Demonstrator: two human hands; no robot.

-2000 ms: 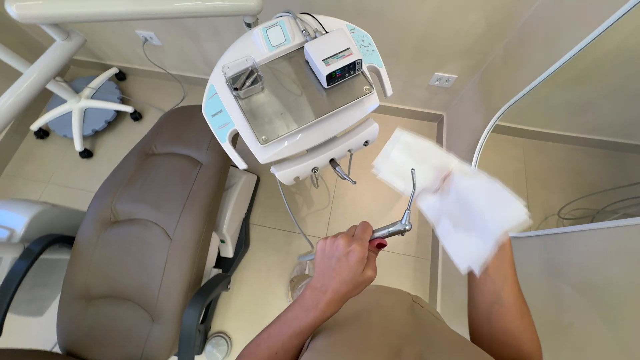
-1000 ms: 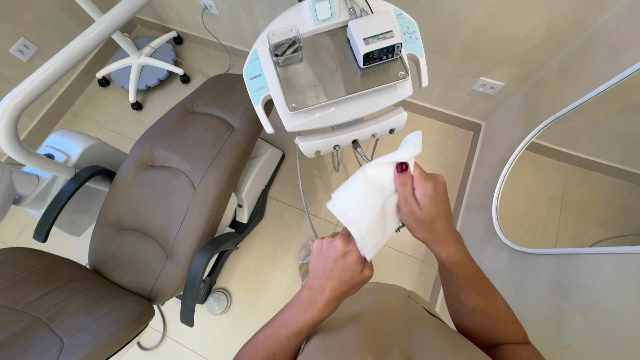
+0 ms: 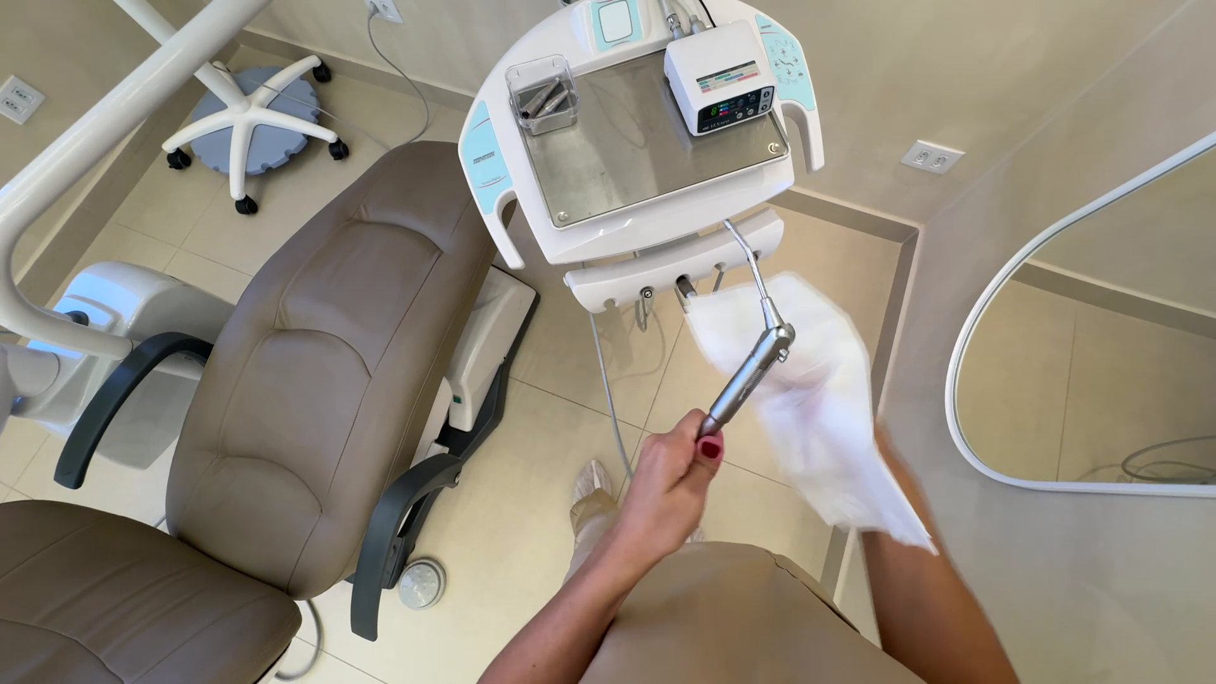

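In the lower middle of the head view my left hand (image 3: 676,480) grips the rear end of a metal dental handpiece (image 3: 750,378), thumb on top. The handpiece points up and to the right, its thin angled neck and small head raised in front of the dental unit's holder bar. Just right of it, a white paper towel (image 3: 828,418), blurred, hangs over my right hand (image 3: 807,385) and hides nearly all of it; only the forearm shows below. The towel lies behind the handpiece in the view; whether they touch I cannot tell.
Ahead stands a dental unit with a metal tray (image 3: 622,142), a clear box (image 3: 542,93) of metal pieces and a control box (image 3: 719,76). A brown dental chair (image 3: 313,380) with a dark armrest (image 3: 394,522) is at left, a wheeled stool base (image 3: 249,119) beyond, a mirror (image 3: 1121,332) at right.
One second ago the towel was wrapped around the handpiece between both hands. Now the handpiece is uncovered in my left hand, and my right hand is off to the right with the towel.
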